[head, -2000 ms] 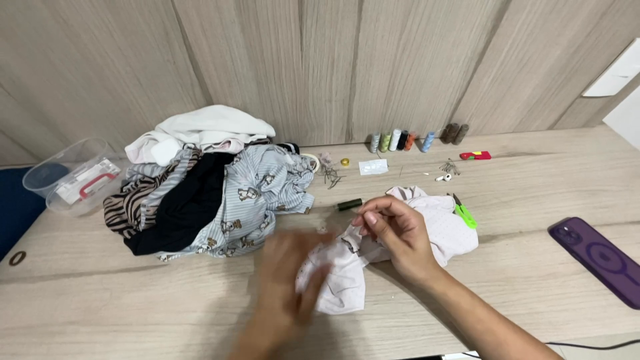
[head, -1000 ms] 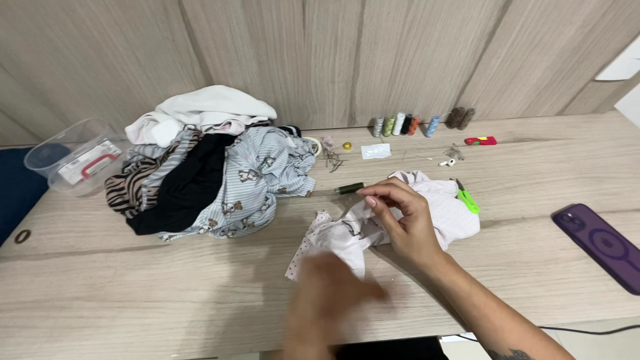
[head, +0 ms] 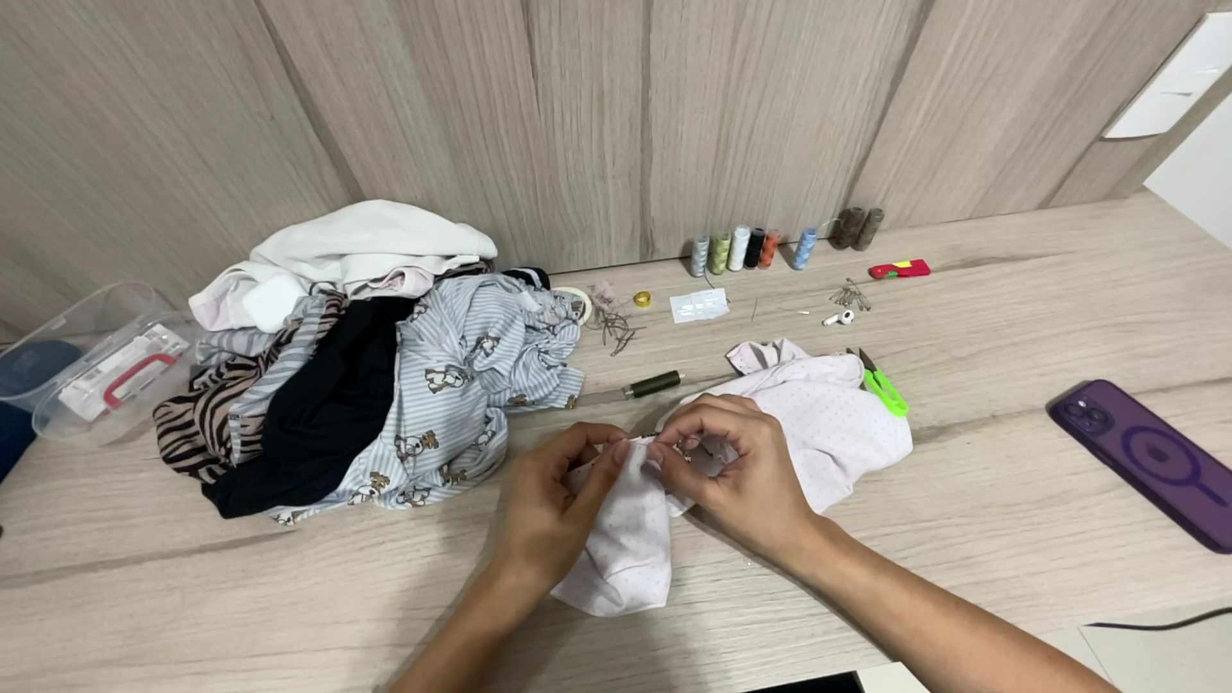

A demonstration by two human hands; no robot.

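A white cotton garment with small dots [head: 818, 423] lies on the wooden table, one part of it raised between both hands. My left hand [head: 568, 491] pinches its edge between thumb and fingers. Close beside it, my right hand [head: 736, 462] has thumb and fingertips together at the same edge; whether they also hold a needle is too small to tell. A dark green thread spool [head: 653, 384] lies just beyond the hands. Green-handled thread snips [head: 883, 385] rest at the garment's right side.
A pile of clothes [head: 337, 385] and a clear plastic box [head: 115, 385] stand at left. Thread spools [head: 739, 248] line the back, near a foil packet [head: 700, 305], safety pins [head: 852, 295] and a red item [head: 900, 269]. A purple-cased phone [head: 1150, 457] lies at right.
My left hand, blurred and lower a second ago, is now at the fabric edge, pinching it beside my right hand.
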